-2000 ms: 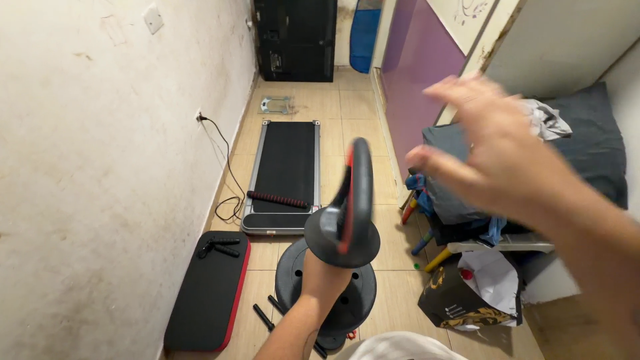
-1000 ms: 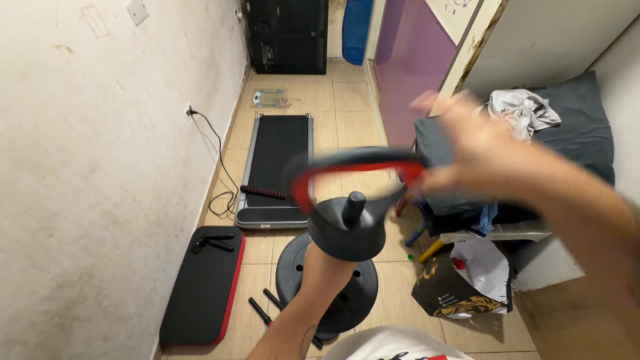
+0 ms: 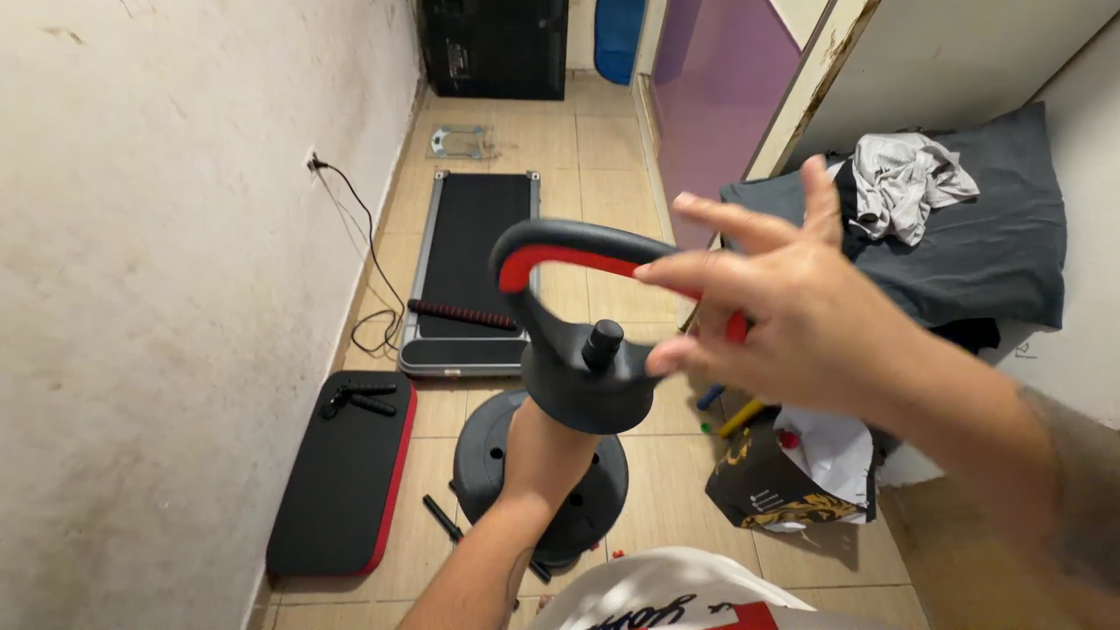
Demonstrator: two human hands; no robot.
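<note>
A black and red kettlebell-style handle (image 3: 595, 241) with a flared base is held up in front of me; a black threaded rod end (image 3: 604, 344) sticks up through its middle. My left hand (image 3: 551, 451) is beneath the base, its fingers mostly hidden, so its hold there cannot be made out fully. At the right side of the loop is my right hand (image 3: 761, 297), thumb and one finger against the handle, the other fingers spread. Below, on the floor, lie round black weight plates (image 3: 477, 446), partly covered by my left forearm.
A walking pad (image 3: 477, 236) bears a ridged bar (image 3: 464, 314). Left are a black mat (image 3: 337, 490) with hand grips (image 3: 360, 398) and a plugged-in cable (image 3: 372, 236). Black rods (image 3: 442, 518) lie near the plates. Right stand a paper bag (image 3: 787, 486) and a surface with a grey cushion (image 3: 997, 236).
The handle has turned from edge-on to showing its loop broadside. My right hand, apart from it two seconds ago, has come to its right side. My left hand stays beneath the base.
</note>
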